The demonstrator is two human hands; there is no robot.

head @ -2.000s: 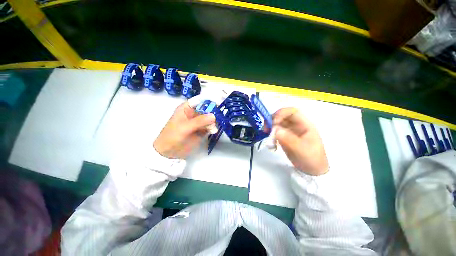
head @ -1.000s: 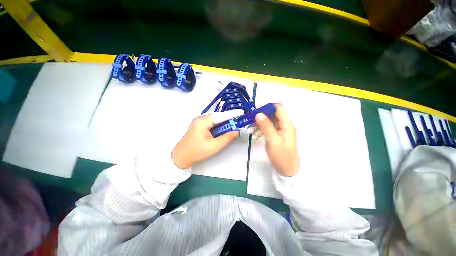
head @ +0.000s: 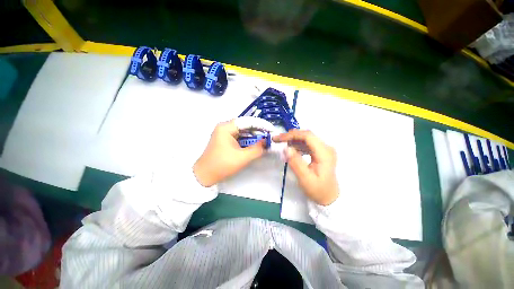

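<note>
My left hand [head: 225, 155] grips a blue wristwatch [head: 251, 140] over the white sheet, its strap showing between thumb and fingers. My right hand [head: 313, 163] has its thumb and forefinger at the strap's right end; glare hides whether they pinch it. The fingertips look whitish. Behind the hands lies a pile of open dark blue watches [head: 273, 105], overlapping, with strap halves spread. Several buckled watches stand in a row at the back left, the rightmost [head: 216, 79] nearest the pile.
White sheets [head: 366, 163] lie on the green bench [head: 225, 204]. Yellow edging [head: 338, 90] borders the dark green conveyor [head: 315, 51]. At far right are a neighbour's sleeve [head: 479, 220] and blue watches [head: 484, 155]. A brown carton [head: 456, 22] is at the upper right; someone in pink is at lower left.
A watch has left the front of the pile and is now between my hands. The strap that stretched towards my right hand now shows mainly at my left fingers. My hands have come together.
</note>
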